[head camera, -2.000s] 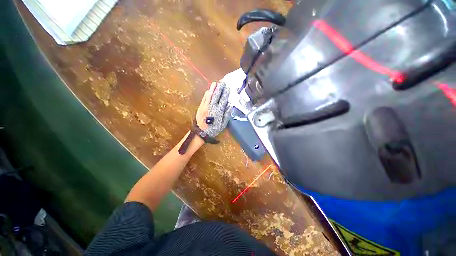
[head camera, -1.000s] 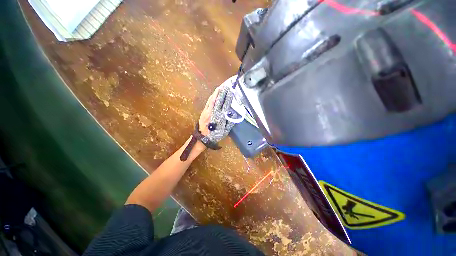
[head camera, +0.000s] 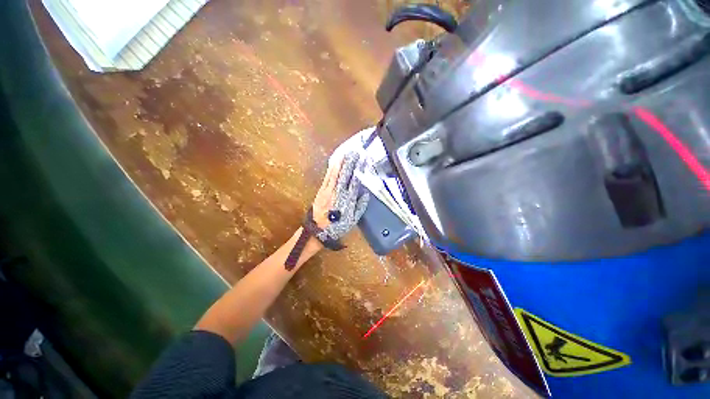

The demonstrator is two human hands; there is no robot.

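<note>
A cloth cutter (head camera: pixel 514 179) with a large black and blue motor body and a yellow warning label fills the right side of the view. My left hand (head camera: pixel 339 203), in a grey glove with a dark wrist strap, lies on white cloth pieces (head camera: pixel 354 144) at the cutter's left edge. Its fingers are extended and close together; a grip cannot be made out. The cutter's dark grey base plate (head camera: pixel 385 230) shows just right of my hand. The cutter body hides most of the cloth. My right hand is not in view.
The worn brown table (head camera: pixel 210 140) has a curved edge at left, with green floor (head camera: pixel 93 195) beyond. A striped fabric stack (head camera: pixel 152 39) with white paper on top (head camera: pixel 101 27) lies at upper left. Red laser lines fall on table and cutter.
The cutter body first shifted up in view, then slightly down and right. More blue casing and the warning label show than two seconds ago. My left hand stays on the cloth, slightly lower in view.
</note>
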